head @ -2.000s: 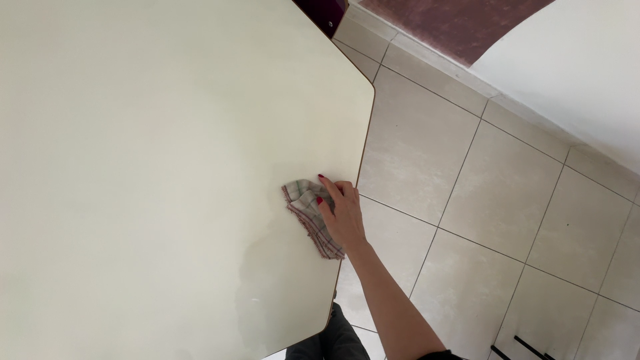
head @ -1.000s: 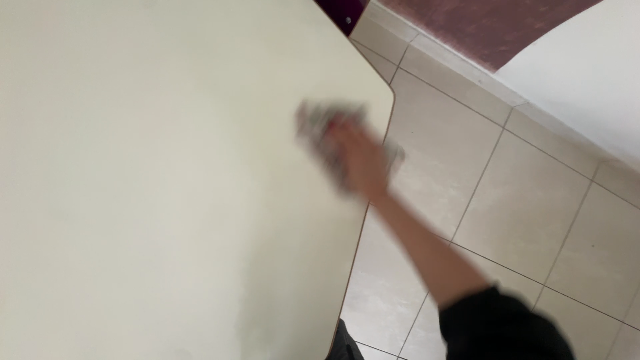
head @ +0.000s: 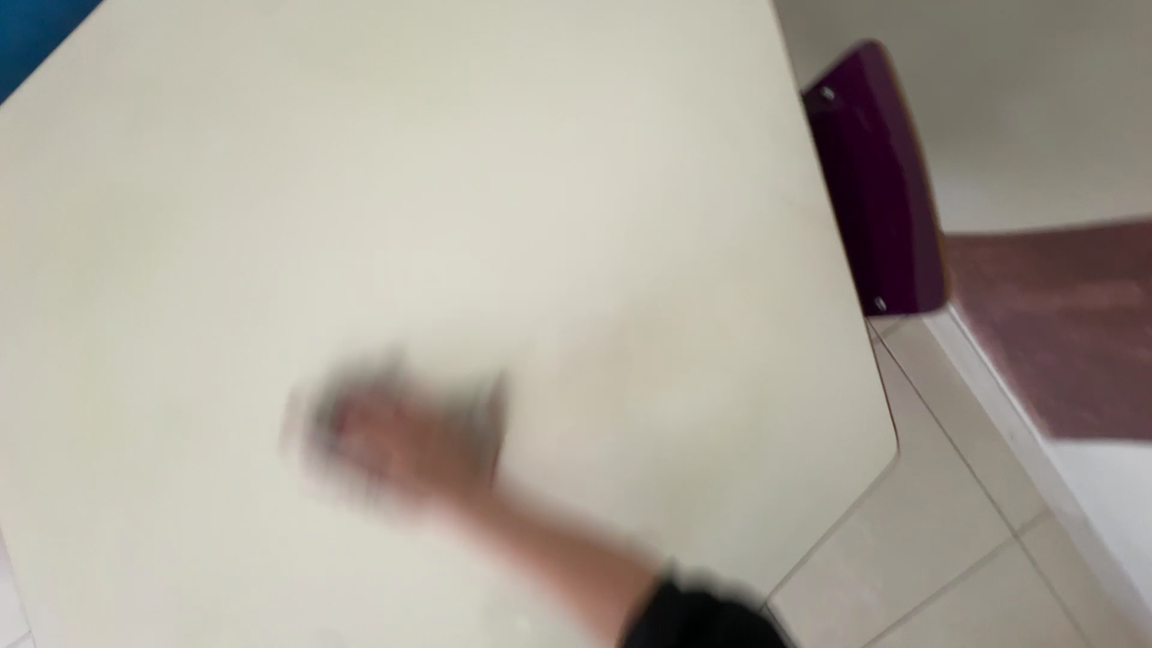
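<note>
In the head view a white tabletop (head: 540,225) with angled corners fills most of the picture. My right hand (head: 409,450), blurred by motion, is over its lower left-middle part. Under and around the fingers is a checked cloth (head: 490,418), also blurred, which the hand presses flat against the surface. The forearm comes in from the lower right, with a dark sleeve. My left hand is out of the picture.
A dark purple chair back (head: 877,189) stands against the table's right edge. Beyond it are a tiled floor (head: 936,540) and a white and reddish-brown wall (head: 1062,333). Something blue (head: 36,36) shows at the upper left corner.
My right hand has moved with the cloth from near the table's edge to farther in over the tabletop. The view has turned, and more of the purple chair back shows.
</note>
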